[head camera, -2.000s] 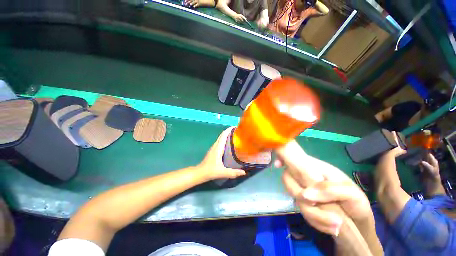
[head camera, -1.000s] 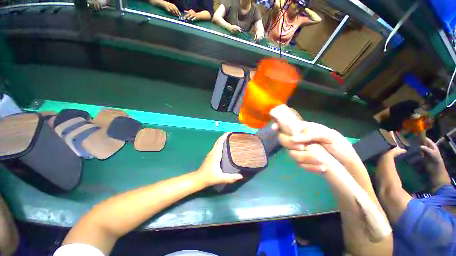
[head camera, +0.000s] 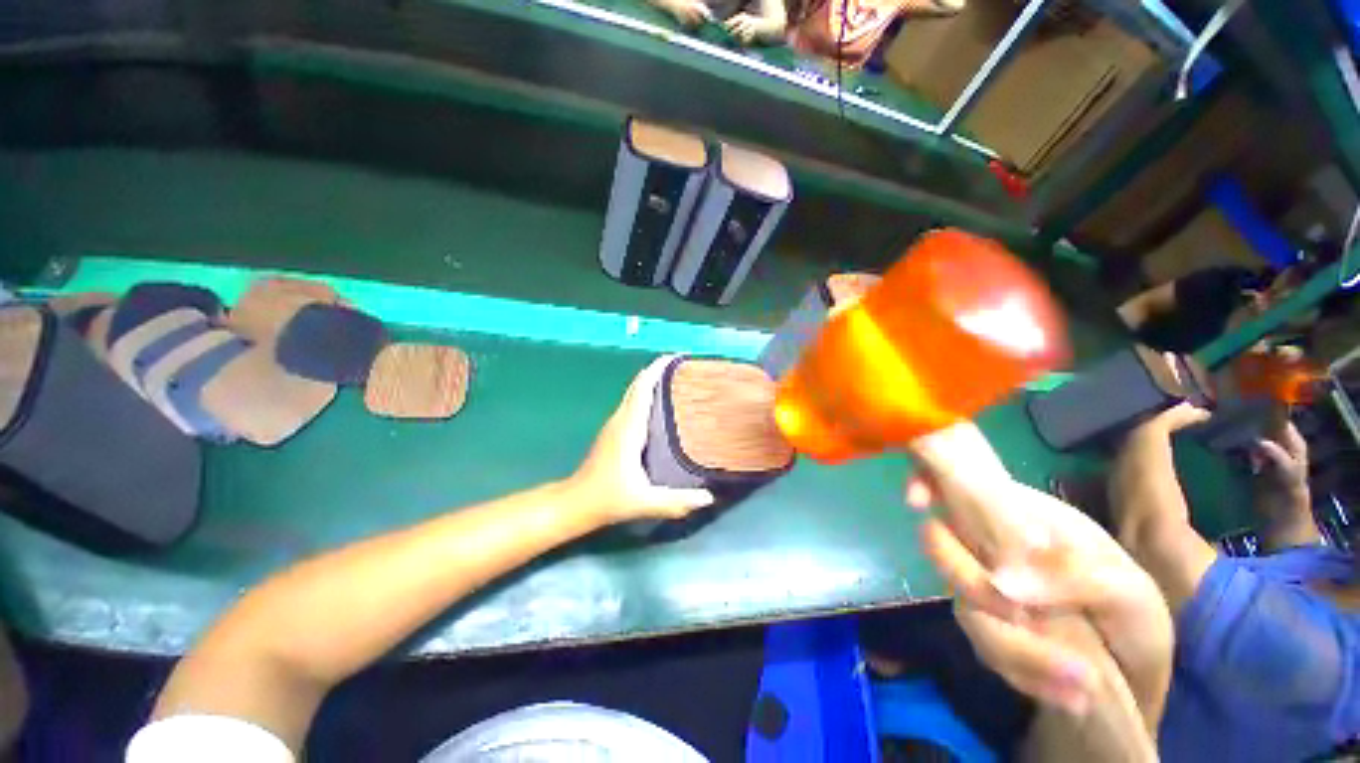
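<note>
A speaker cabinet (head camera: 726, 419) stands on the green bench in front of me, its wood-grain top panel facing up. My left hand (head camera: 624, 456) holds the cabinet by its left side. My right hand (head camera: 1029, 574) is shut on a soft-face mallet (head camera: 932, 346) with a translucent orange head, slightly blurred. The head is over the cabinet's right edge; I cannot tell whether it touches. The mallet's handle is mostly hidden by my fingers.
Loose panels (head camera: 269, 373) lie fanned on the left, beside a large cabinet (head camera: 105, 432). Two finished cabinets (head camera: 649, 209) stand on the conveyor. Another cabinet (head camera: 817, 321) is behind mine. A worker in blue (head camera: 1268, 626) holds a cabinet (head camera: 1104, 400) at right.
The mallet came off the cabinet top, rose, and is now lower again and farther right. The view has shifted, showing the two conveyor cabinets fully. My left hand keeps its hold.
</note>
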